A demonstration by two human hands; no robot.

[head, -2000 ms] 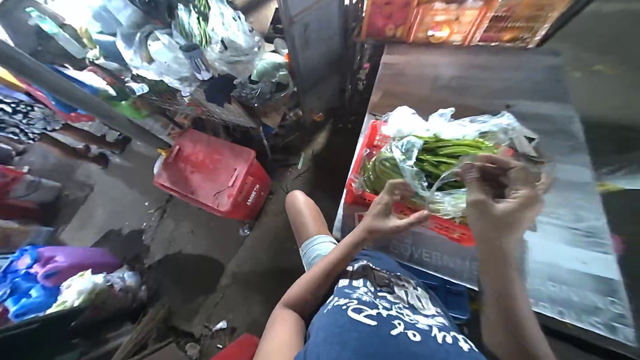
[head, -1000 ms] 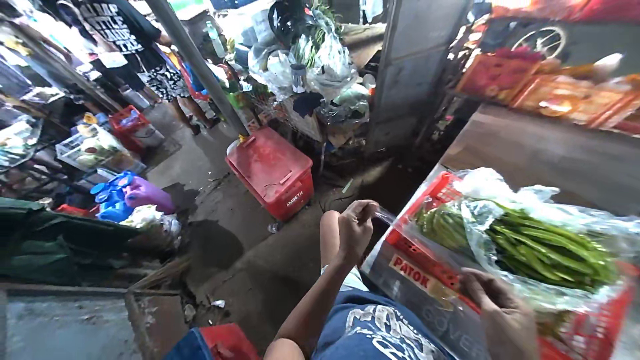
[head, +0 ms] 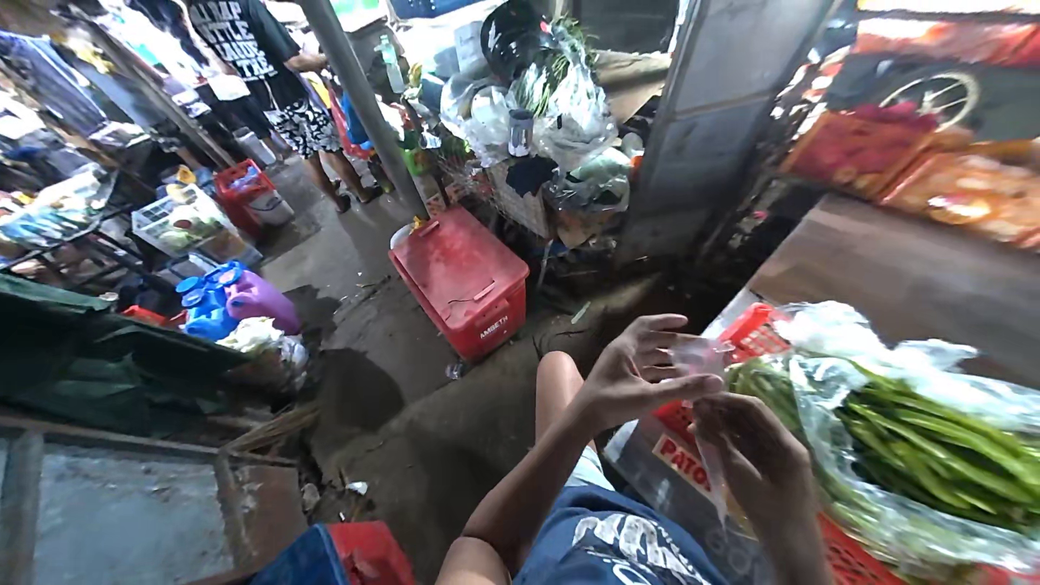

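Observation:
A thin clear plastic bag (head: pixel 700 359) is between my two hands, in front of my lap. My left hand (head: pixel 646 370) has its fingers spread at the bag's upper part, with the thumb against the plastic. The fingers of my right hand (head: pixel 751 447) pinch the bag lower down, and part of it hangs below them. Just to the right, long green vegetable pods (head: pixel 934 439) lie in a larger clear plastic bag (head: pixel 821 406), over a red plastic crate (head: pixel 853 552) on the table.
A lidded red plastic bin (head: pixel 463 276) stands on the wet floor beside a metal pole (head: pixel 366 106). Blue and purple jugs (head: pixel 260 301) are at the left. A person (head: pixel 268 81) stands at the back. Orange-red crates (head: pixel 967 191) sit beyond the table (head: pixel 886 268).
The view has swung left. My hands have left the pods, where they were two seconds ago, and have come together around the small bag.

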